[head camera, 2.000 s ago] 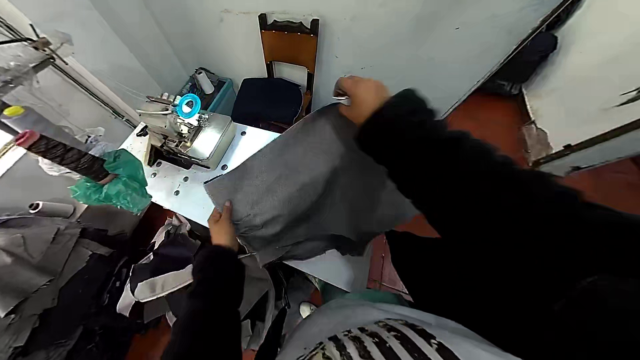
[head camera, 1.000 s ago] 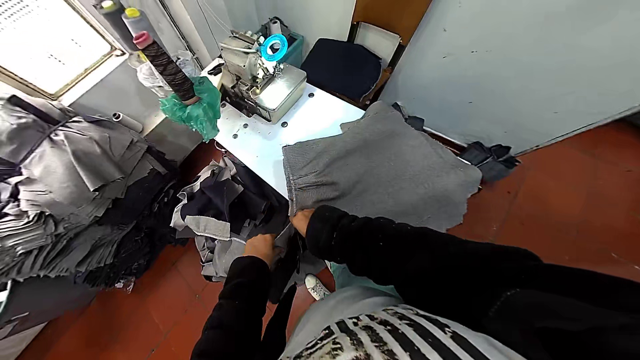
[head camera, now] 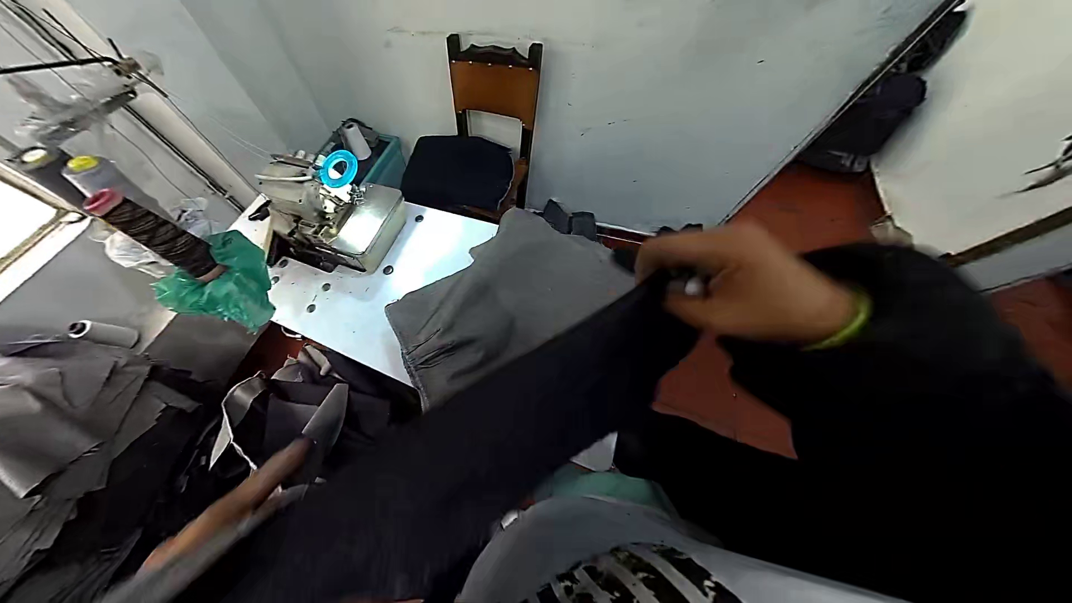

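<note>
My right hand (head camera: 745,280) is raised at centre right, closed on the upper end of a dark fabric piece (head camera: 469,452) that stretches down to the lower left. A small pale metallic thing shows between its fingers, too blurred to name. My left hand (head camera: 234,502), strongly blurred, is at the lower left along the fabric's pale edge; its grip cannot be made out. Behind the dark piece, a grey fabric piece (head camera: 511,293) lies on the white sewing table (head camera: 343,327). An overlock sewing machine (head camera: 335,209) with a blue ring stands at the table's far left.
Thread cones (head camera: 155,234) and a green plastic bag (head camera: 230,280) are left of the machine. Stacked grey fabric (head camera: 67,419) fills the left side, beside a heap of cut pieces (head camera: 293,410). A chair (head camera: 494,84) with a dark cushion stands by the wall, near a blue crate (head camera: 385,163).
The grey piece, held up in both hands two seconds ago, now lies on the table. A dark piece is now stretched across the front, and my right hand has risen with its end.
</note>
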